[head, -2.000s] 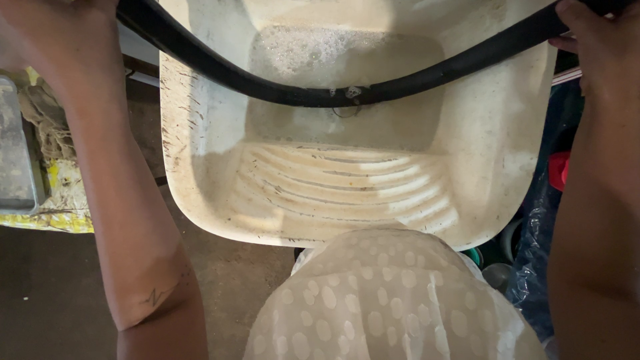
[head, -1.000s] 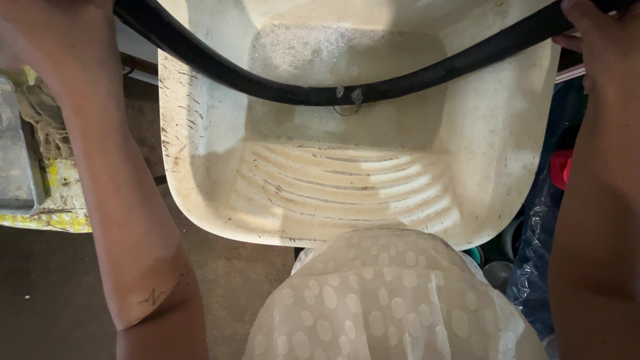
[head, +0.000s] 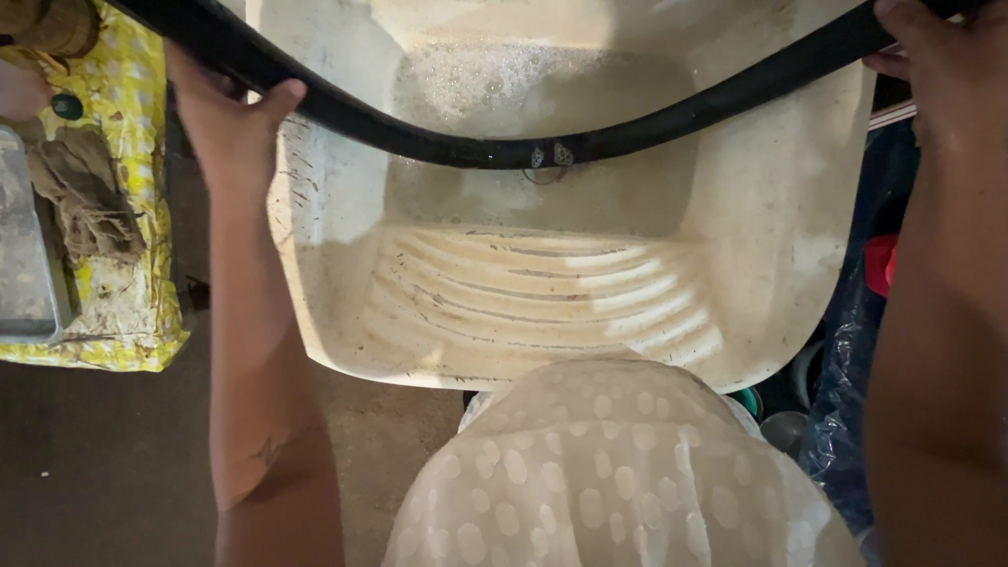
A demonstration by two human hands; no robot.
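A thick black tube or hose (head: 504,153) sags in a curve across a cream laundry sink (head: 315,331), and it has small whitish marks and a thin loop at its lowest part. My left hand (head: 236,118) is around the tube at the upper left, thumb showing in front of it. At the upper right, my right hand (head: 941,67) grips the other side of the tube. Cloudy water with foam (head: 480,83) lies in the basin beneath, behind the ribbed washboard slope (head: 543,295). Both ends of the tube are out of view.
On the left, a table with a yellow and white checked cover (head: 142,315) bears a grey tray (head: 27,244), a brown rag (head: 87,197) and a dark green cap (head: 67,106). Dark plastic sheeting (head: 843,394) and a red object (head: 878,264) lie at the right. Pale dotted fabric (head: 622,480) is below the sink.
My left hand has moved right and down along the tube, from the upper left corner toward the sink's left rim. My right hand keeps its hold.
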